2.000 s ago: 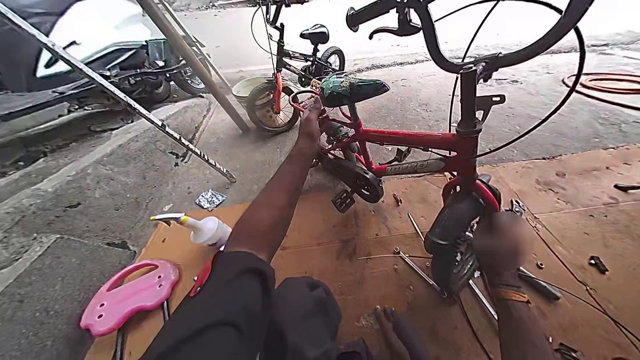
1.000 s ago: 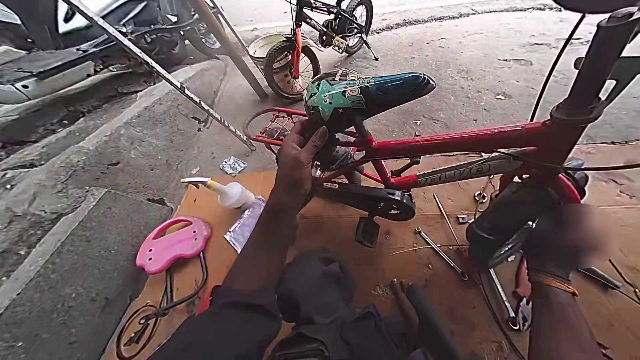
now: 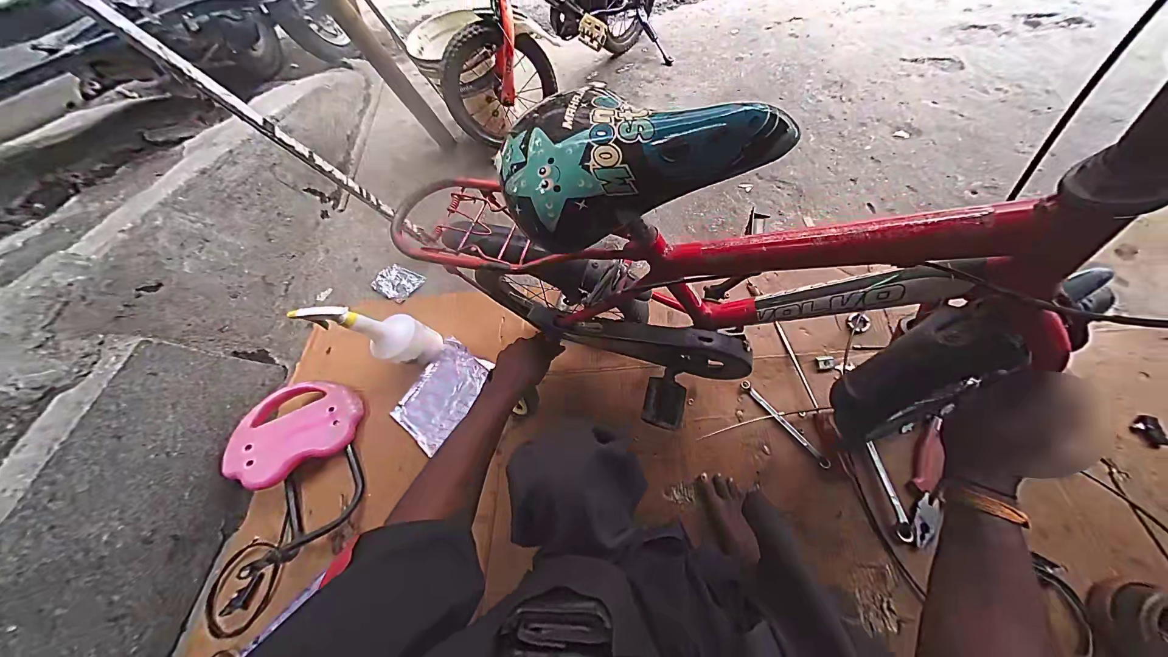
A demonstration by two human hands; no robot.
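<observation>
A red child's bicycle frame (image 3: 849, 239) stands across the view, with a patterned saddle (image 3: 639, 160) and a red rear carrier (image 3: 447, 214). My left hand (image 3: 527, 365) is at the rear end of the black chain guard (image 3: 657, 347), beside the rear wheel; its fingers are partly hidden, and its grip is unclear. A pedal (image 3: 664, 401) hangs below the guard. My right hand (image 3: 1017, 424) is blurred, at the black front wheel or fender (image 3: 912, 370) under the head tube; whether its fingers close on it cannot be told.
Wrenches (image 3: 785, 424), red-handled pliers (image 3: 929, 456) and small parts lie on the brown board (image 3: 730, 438). At left are a white squeeze bottle (image 3: 401, 338), foil (image 3: 443, 392) and a pink plastic piece (image 3: 297, 433) with black tubing. Another bicycle (image 3: 502, 73) stands behind.
My left hand has moved from beneath the saddle's rear down to the back of the chain guard. My right hand remains by the front wheel. The view has shifted closer to the frame.
</observation>
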